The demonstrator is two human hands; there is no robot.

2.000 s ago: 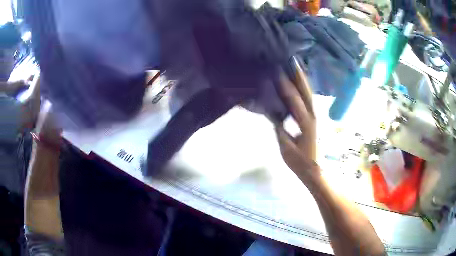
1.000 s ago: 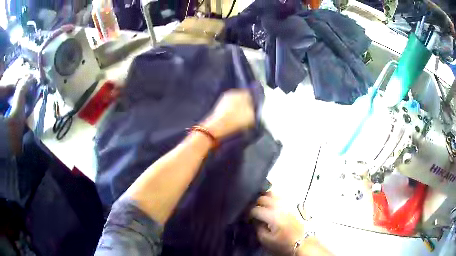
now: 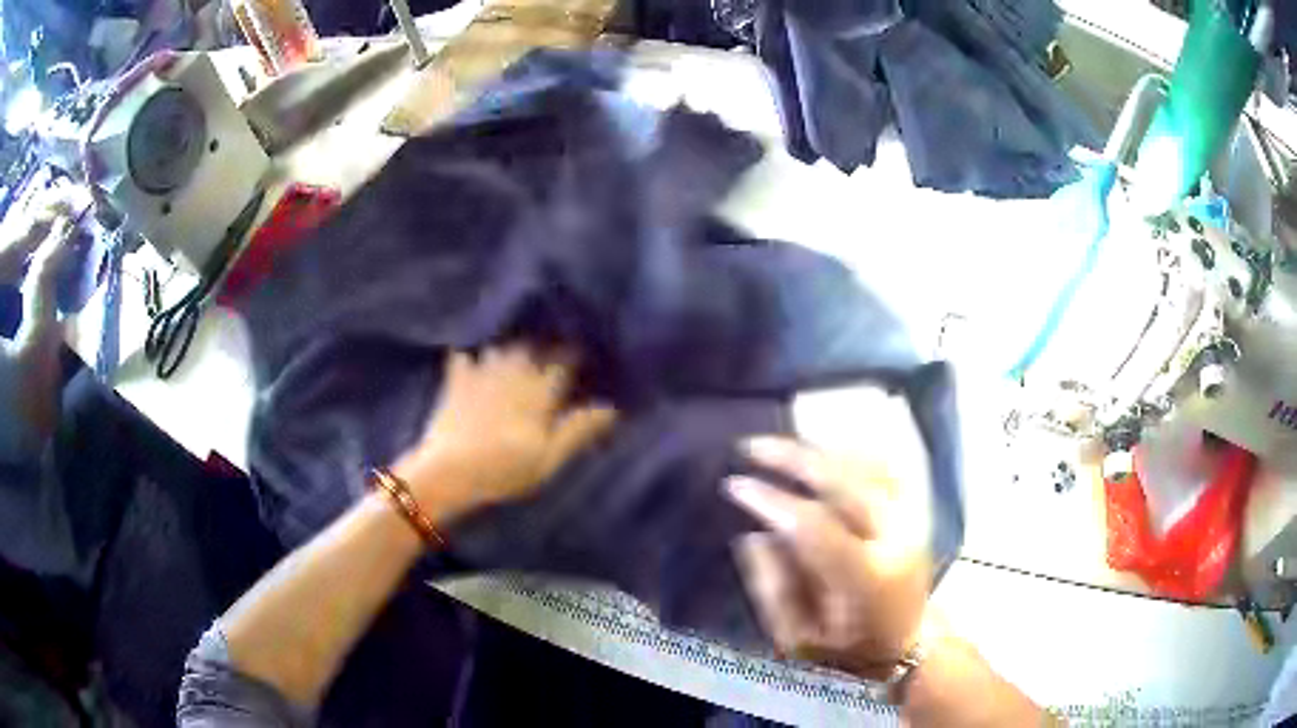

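Observation:
A dark navy garment piece (image 3: 683, 313) lies bunched and partly spread on the white table in front of me. My left hand (image 3: 505, 420) lies on its middle, a red band at the wrist; its fingertips are partly lost in the folds. My right hand (image 3: 825, 555) is on the cloth near the table's front edge, blurred, with fingers bent. Whether either hand pinches the cloth is unclear. Right of the cloth is the sewing machine head (image 3: 1266, 398), with metal parts below it.
Dark cloth pieces (image 3: 925, 93) lie at the back. Scissors (image 3: 178, 320) and a red flat item (image 3: 285, 235) are at the left, near a cream machine part (image 3: 171, 150). A red bag (image 3: 1181, 533) is at the right. Another person's hand (image 3: 43, 249) is far left.
The garment piece has shifted and spread to the right, with a flap now around a bare patch of table. My left hand has moved left and down; my right hand has moved slightly right and up.

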